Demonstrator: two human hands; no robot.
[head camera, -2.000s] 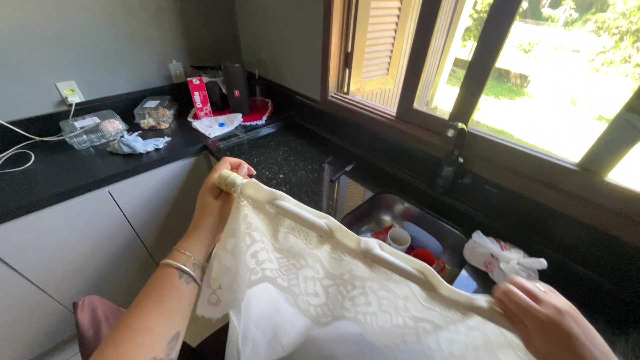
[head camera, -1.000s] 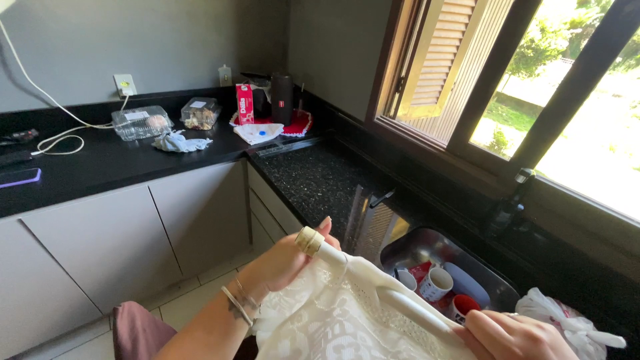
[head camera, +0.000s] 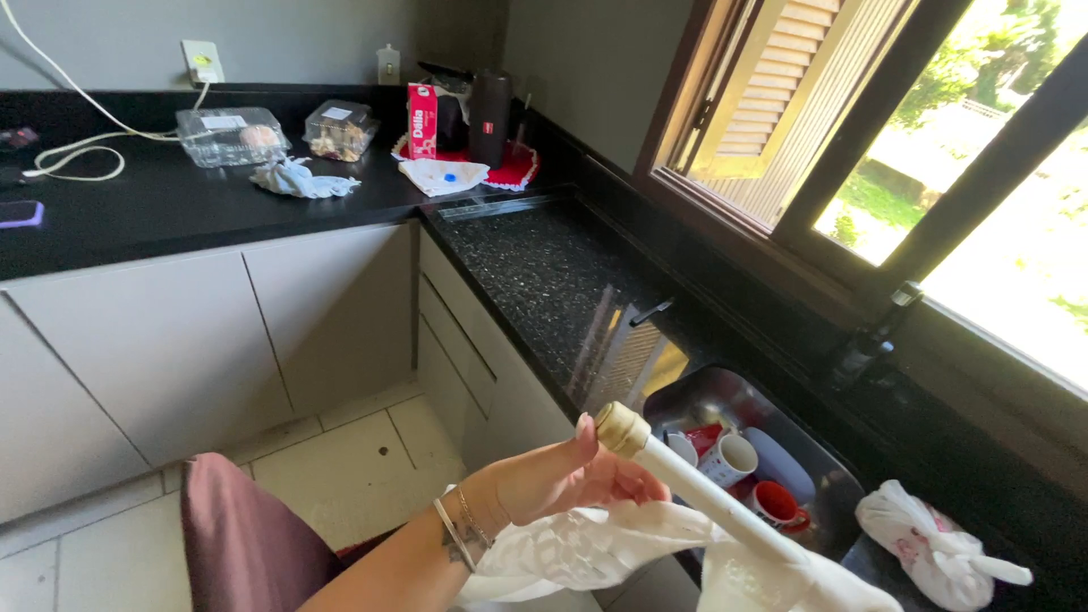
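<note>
A white curtain rod (head camera: 718, 497) with a cream end cap (head camera: 623, 429) slants down to the lower right in front of the sink. My left hand (head camera: 578, 480) is at the capped end, its thumb against the cap and its fingers bent under the rod beside the fabric. White lace curtain fabric (head camera: 586, 548) hangs bunched below that hand and still covers the rod's lower right part. The bare stretch of rod shows between the cap and the gathered cloth. My right hand is out of view.
The sink basin (head camera: 837, 484) holds a white mug (head camera: 728, 460), a red mug (head camera: 775, 503) and other dishes. A tied white plastic bag (head camera: 926, 544) lies right of it, a black faucet (head camera: 867, 340) behind. Clear food containers (head camera: 231, 140), a carton (head camera: 422, 121) and a black bottle (head camera: 490, 119) stand farther back.
The lace fabric, earlier spread along the rod up to my left hand, has slid down off the capped end and bunched. My right hand has left the view.
</note>
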